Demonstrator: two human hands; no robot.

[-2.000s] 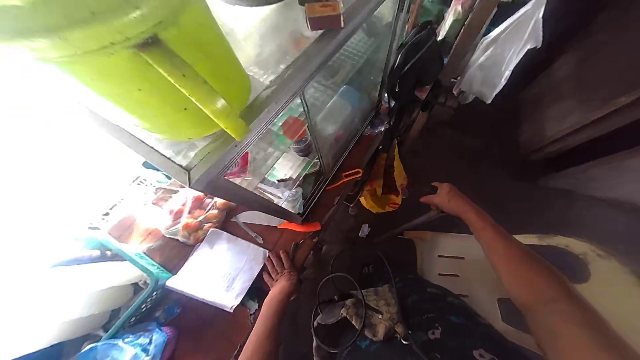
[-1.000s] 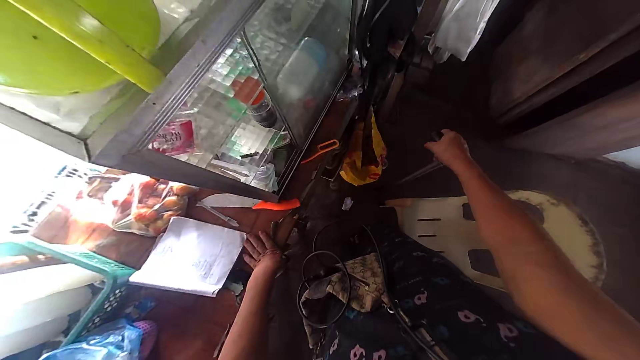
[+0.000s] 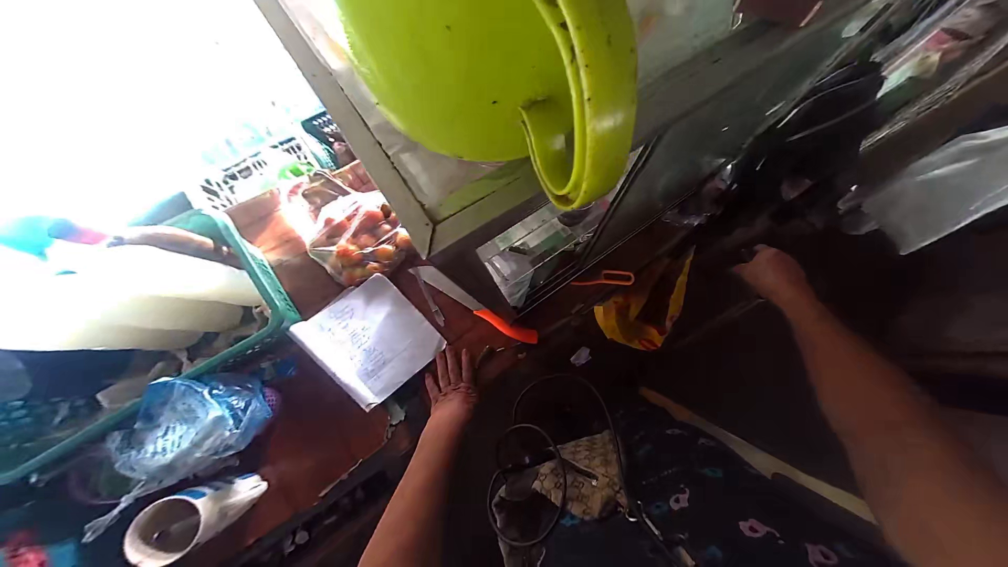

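Note:
My left hand (image 3: pixel 452 384) lies with fingers spread on the edge of the wooden counter, holding nothing. Just left of its fingertips is an open notebook (image 3: pixel 368 340) with handwriting. A knife with an orange handle (image 3: pixel 506 326) and a pen (image 3: pixel 428 298) lie beyond the fingers. Out to the right my right hand (image 3: pixel 770 272) is closed around a small dark thing, too dim to name. A yellow plastic bag (image 3: pixel 644 311) hangs between the two hands. A patterned pouch (image 3: pixel 587 472) with a dark cord rests at my lap.
A lime-green plastic pitcher (image 3: pixel 472 79) stands on a glass display case (image 3: pixel 431 224) ahead. Tomatoes in a clear bag (image 3: pixel 362 240) sit behind the notebook. At left are a green basket (image 3: pixel 272 287), a blue plastic bag (image 3: pixel 189 421) and a white cup-like tube (image 3: pixel 189 520).
The view has shifted, bringing more of the left counter into sight. The pale plastic chair shows far less than before. My left hand stays beside the notebook.

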